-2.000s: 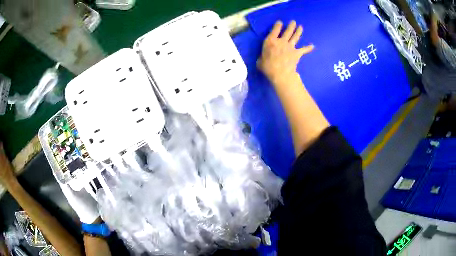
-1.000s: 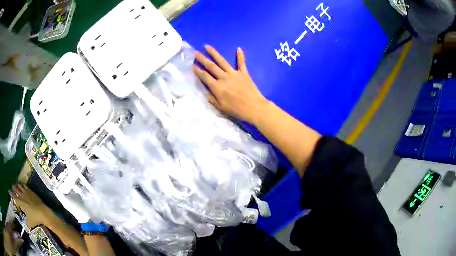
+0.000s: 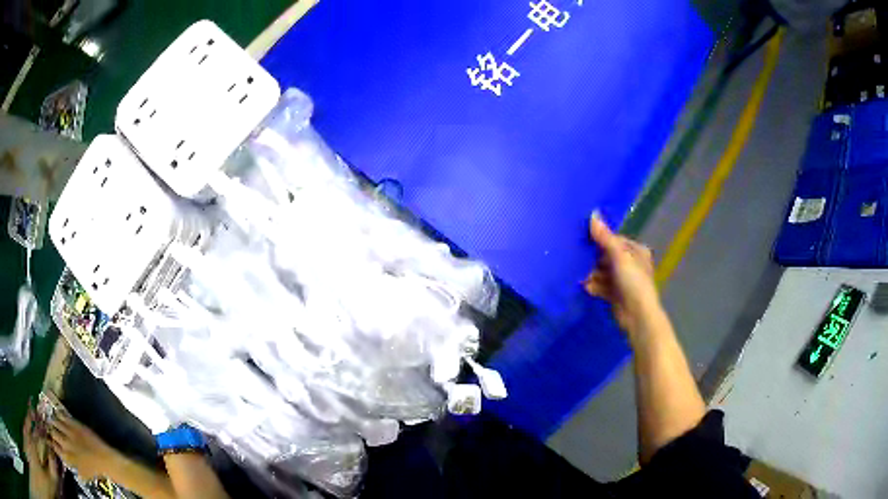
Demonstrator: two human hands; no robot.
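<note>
Two stacks of white power strips, outlet faces up [image 3: 198,107], lie left of centre. An open power strip housing [image 3: 86,317] with a circuit board shows at their lower left. Bagged white cords [image 3: 321,292] spread from them toward me, with small plugs [image 3: 465,398] at the ends. My left hand [image 3: 146,404], in a white glove, holds the stack's near left side; its fingers are mostly hidden. My bare right hand [image 3: 620,268] grips the near right edge of a blue sheet [image 3: 467,146] with white lettering, thumb on top.
Another person's hands [image 3: 88,448] are at the lower left beside open units. A green conveyor surface [image 3: 127,29] runs along the upper left. A yellow floor line [image 3: 725,166], blue bins [image 3: 828,214] and a pale surface with a green lit sign [image 3: 832,331] are on the right.
My right hand has left the sheet's surface beside the bagged cords, moved right and toward me, and taken hold of its edge. The view has shifted right; the stacks sit farther left.
</note>
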